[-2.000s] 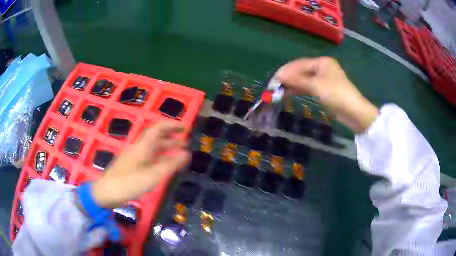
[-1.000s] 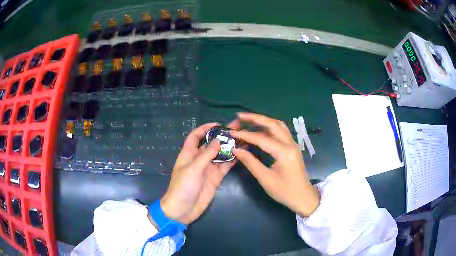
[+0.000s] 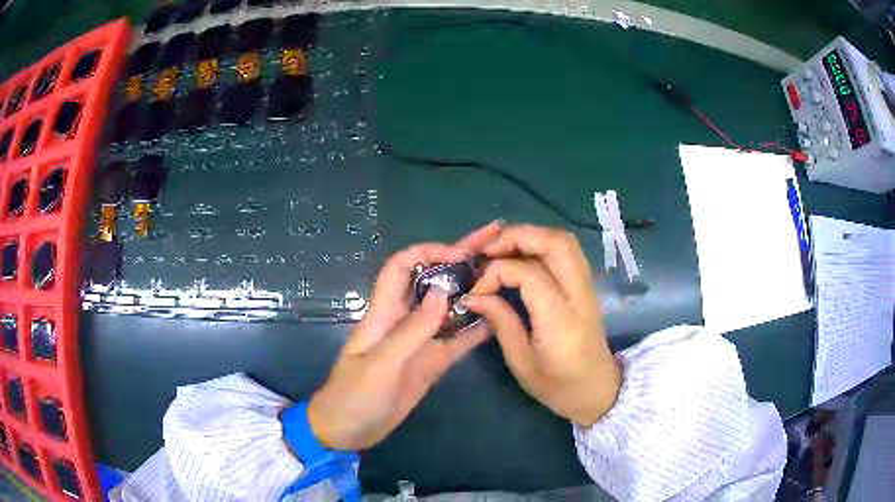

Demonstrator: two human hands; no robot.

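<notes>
A smartwatch case (image 3: pixel 447 284) with a metal rim and a dark, shiny face is held between both hands, above the mat at the centre. My left hand (image 3: pixel 378 363) grips it from the left and below, with the thumb on its face. My right hand (image 3: pixel 550 328) has its fingertips at the right side of the case, touching it near the lower right edge. The fingers cover much of the case. Whether a display module is joined to it cannot be told.
A red tray (image 3: pixel 74 260) of watches stands far left. A clear blister tray (image 3: pixel 255 211) holds black screens with gold tails. A black cable (image 3: pixel 510 178) runs to white crossed strips (image 3: pixel 615 235). At right are blank paper (image 3: pixel 741 250), a blue pen (image 3: pixel 798 225), a printed sheet (image 3: pixel 852 304) and a power supply (image 3: pixel 834 123).
The hands came together from the trays and hold the case. Since one second ago, the view has shifted slightly and the fingers have moved on the case, which shows a darker face.
</notes>
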